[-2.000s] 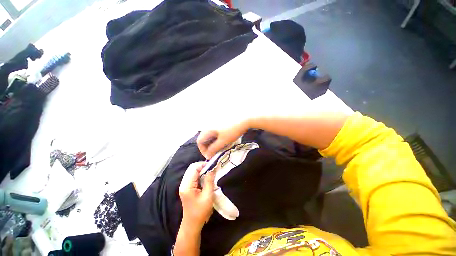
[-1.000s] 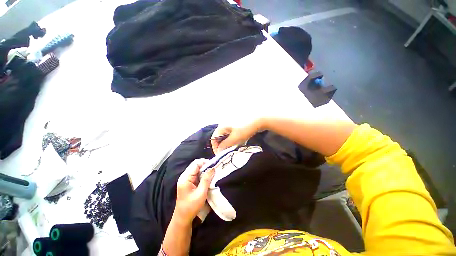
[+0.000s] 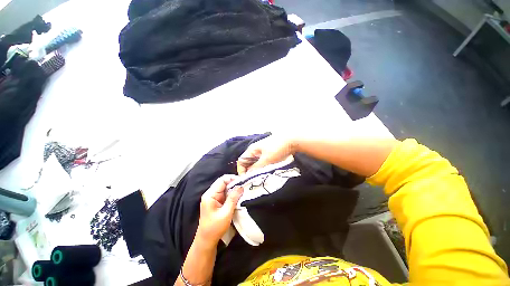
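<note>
A black garment [image 3: 302,223] lies over my lap and the near table edge. A white piece with dark curved lines [image 3: 263,187] lies at its opening, and a soft white strip [image 3: 248,226] hangs below it. My left hand [image 3: 219,206] pinches the near end of the white piece and the garment edge between thumb and fingers. My right hand [image 3: 261,155] is at the upper edge of the same piece, its fingers bent together. A tiny dark line shows at its fingertips; I cannot tell if it is a needle.
A black garment pile [image 3: 207,50] lies at the table's far side. A small open dark box [image 3: 356,100] stands at the right edge. Black thread cones [image 3: 75,258], small black trims [image 3: 106,223], a flat black rectangle [image 3: 132,222], scraps and a grey-green bottle [image 3: 15,201] lie left.
My right hand has moved right and slightly up from my left hand. The white piece has turned and its edge is stretched straighter. The view has shifted slightly.
</note>
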